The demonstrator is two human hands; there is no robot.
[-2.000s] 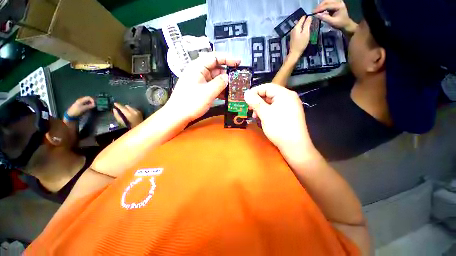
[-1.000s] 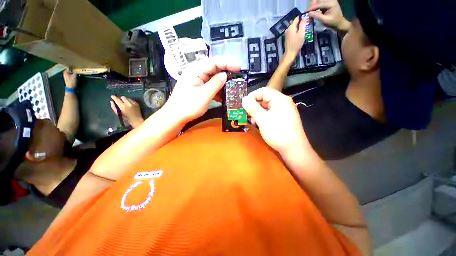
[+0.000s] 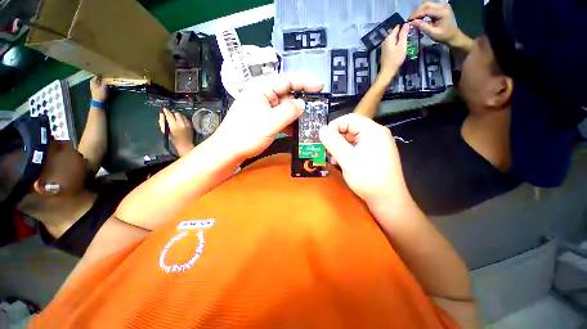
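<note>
An open black handset (image 3: pixel 300 166) is held upright before the orange shirt, its open face towards me. A circuit board (image 3: pixel 312 151) sits in it, with a green lower strip and a silvery-reddish upper area. My left hand (image 3: pixel 267 119) grips the handset's upper left edge with thumb and fingers. My right hand (image 3: pixel 362 151) holds the handset's right edge with its fingertips. The fingertips cover parts of both edges. Whether a small part is pinched in them cannot be told.
A translucent blister tray (image 3: pixel 325 40) with black housings lies ahead. A person at right (image 3: pixel 492 96) works over it. Another person at left (image 3: pixel 58 183) reaches onto the dark green bench. A cardboard box (image 3: pixel 106 42), a black device (image 3: pixel 192 67) and a small round dish (image 3: pixel 206 121) stand ahead left.
The handset and both hands sit slightly further right and lower in the picture, as the whole view has shifted. My grip looks much the same. The left person's hands have moved apart.
</note>
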